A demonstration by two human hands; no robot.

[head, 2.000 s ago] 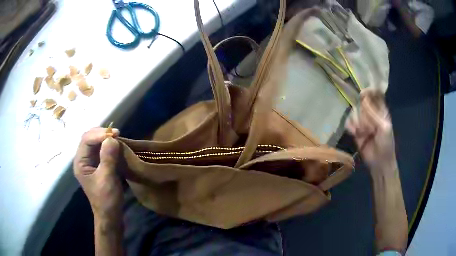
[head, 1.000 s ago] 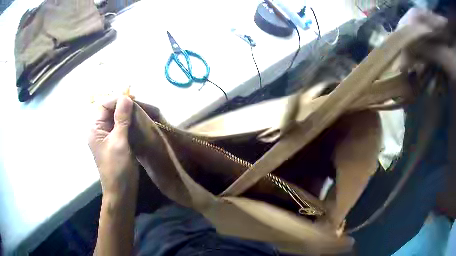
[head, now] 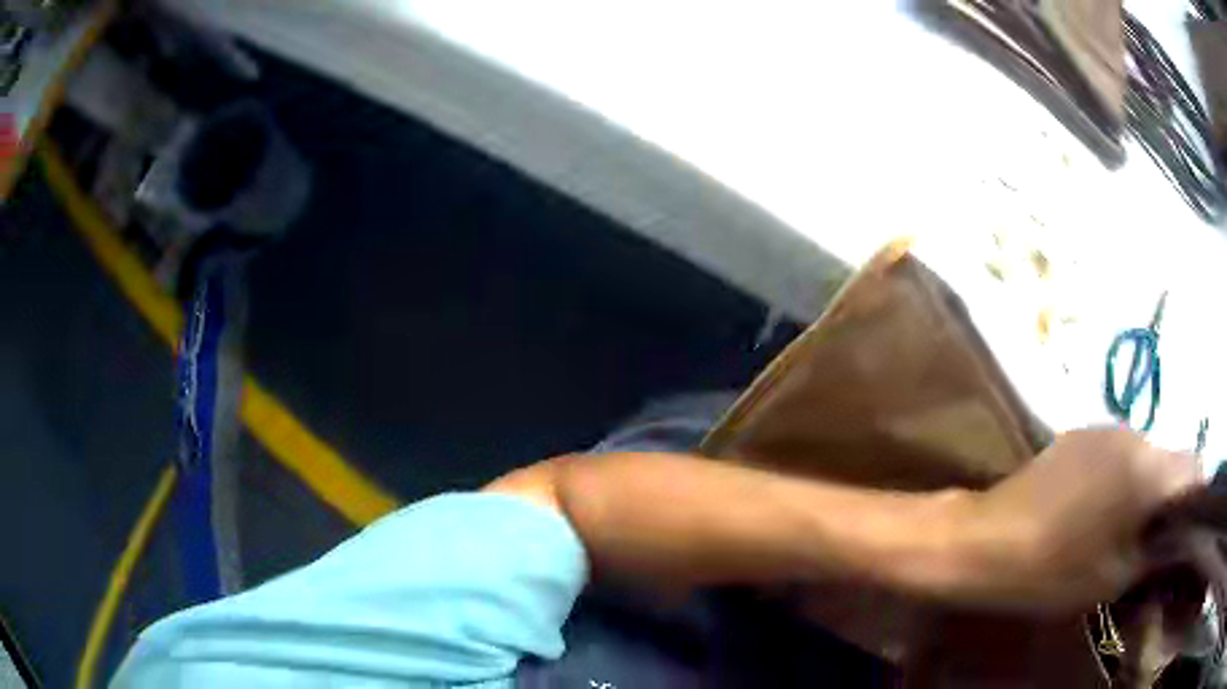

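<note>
A brown handbag [head: 888,390] lies across my lap at the right, its corner pointing up beside the table edge. A small yellow-orange tab [head: 899,249] sticks out at that corner, free of my fingers. My left hand [head: 1110,505] reaches across the bag to the right edge, blurred, its fingers closed round a dark brown part of it. A bit of gold metal [head: 1109,630] shows below it. A blurred skin-toned patch beside it at the frame edge may be my right hand [head: 1198,586]; what it does cannot be made out.
Teal-handled scissors [head: 1133,374] and small tan scraps [head: 1039,263] lie on the white table [head: 646,94]. A folded brown stack [head: 1063,61] is at the top right. A blue-and-grey post [head: 205,431], a round dark object [head: 226,162] and yellow floor lines [head: 303,451] are at the left.
The view has swung left. My left hand has let go of the tabbed corner and moved across to the right part of the bag. My right arm has left the picture or nearly so.
</note>
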